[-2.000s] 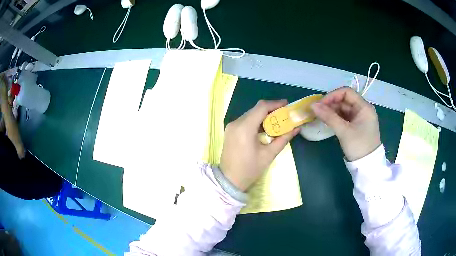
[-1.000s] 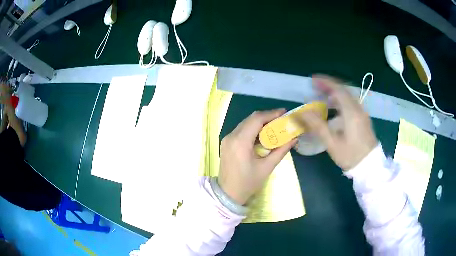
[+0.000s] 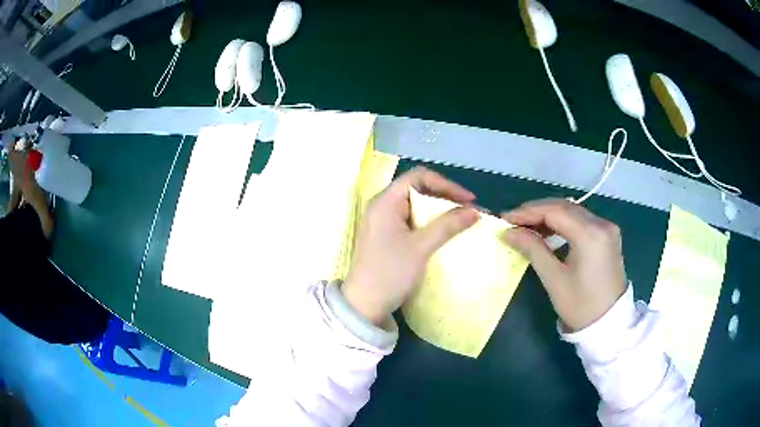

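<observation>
A pale yellow sheet [image 3: 468, 283] hangs between my two hands over the dark green bench. My left hand [image 3: 398, 238] grips its upper left edge between thumb and fingers. My right hand [image 3: 575, 250] has thumb and fingertips pinched at the sheet's upper right corner. Whether a small label is between the fingertips is too small to tell. A white thing, partly hidden, shows under my right fingers, and a white cord loop [image 3: 615, 158] runs from near there over the rail.
Large white sheets [image 3: 287, 225] with yellow layers lie left of my hands. Another yellow sheet [image 3: 690, 279] lies at right. White units [image 3: 250, 68] with cords lie on the conveyor beyond the grey rail [image 3: 500, 154]. A person's arm is at a white bottle [image 3: 65, 171] at far left.
The yellow-faced unit has left my left hand, which now holds the yellow sheet, raised from the bench. My right hand has come to the sheet's corner. Another unit now lies on the conveyor at upper right.
</observation>
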